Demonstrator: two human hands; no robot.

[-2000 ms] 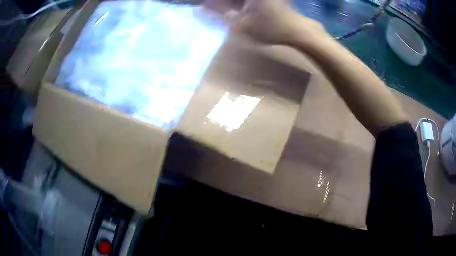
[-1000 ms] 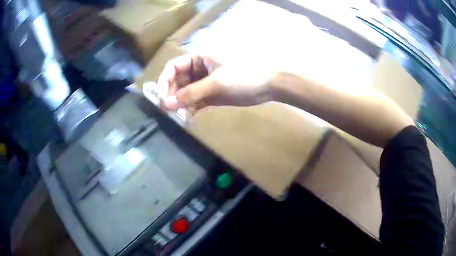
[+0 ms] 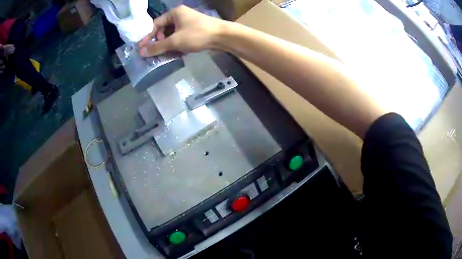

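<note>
The bench press has a grey metal base plate with a silver curved fixture at its rear and two slotted clamp bars beside a shiny metal block. My right hand is over the rear fixture with thumb and fingertips pinched together at its top edge. A tiny clear piece seems to be at the fingertips, but it is too small and blurred to be sure. White wrapping hangs just behind the hand. My left hand is not in view.
A carton of clear-bagged pieces stands right of the machine. Another open carton is at the left. The front panel has green buttons and a red button. A thin band loop lies on the left edge. A person's leg shows far left.
My right hand has moved from above the parts carton to the rear fixture of the machine. The view has turned left, so the whole base plate and panel now show.
</note>
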